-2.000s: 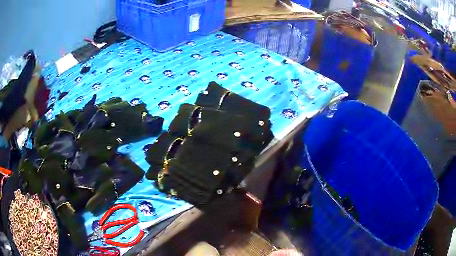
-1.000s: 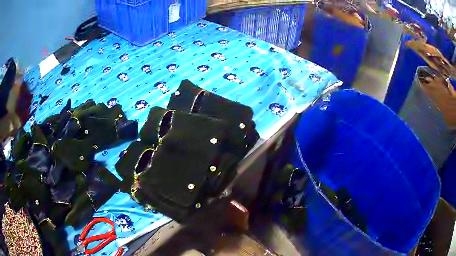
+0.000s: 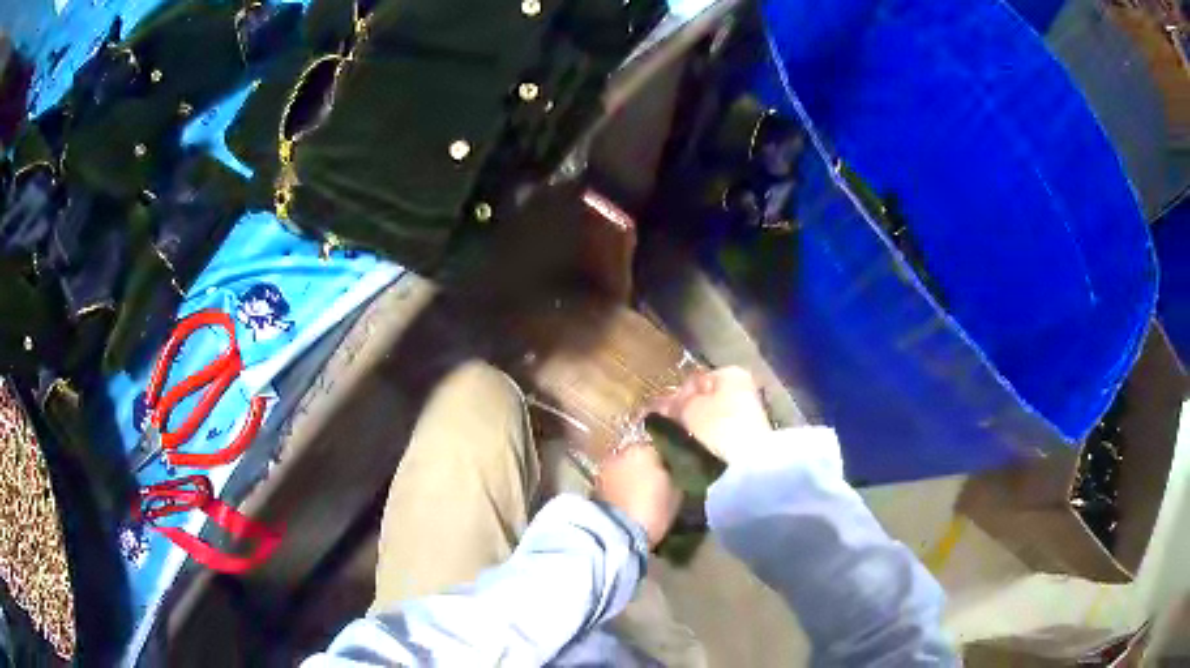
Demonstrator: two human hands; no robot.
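Observation:
My left hand (image 3: 637, 488) and my right hand (image 3: 726, 405) are close together at my lap, beside my knee. A small dark green pouch (image 3: 684, 459) is between them, and both hands seem to hold it; the fingers are partly hidden and blurred. Fine tan strands on a brown block (image 3: 611, 367) lie just beyond my fingers. A stack of dark green pouches (image 3: 392, 144) with gold dots and yellow-gold edges sits at the table's edge. A loose heap of dark pouches (image 3: 98, 242) lies left of it.
Large red-handled scissors (image 3: 196, 392) lie on the light blue cloth, with smaller red-handled scissors (image 3: 174, 499) and a red strap (image 3: 235, 538) below. A bowl of small pieces (image 3: 29, 535) is far left. A tall blue bin (image 3: 966, 196) and a cardboard box (image 3: 1044, 502) stand right.
The view has tilted down toward my lap, so the table and pouches sit higher in the picture. Both hands, my sleeves and my knee have come into view, with a pouch at the hands.

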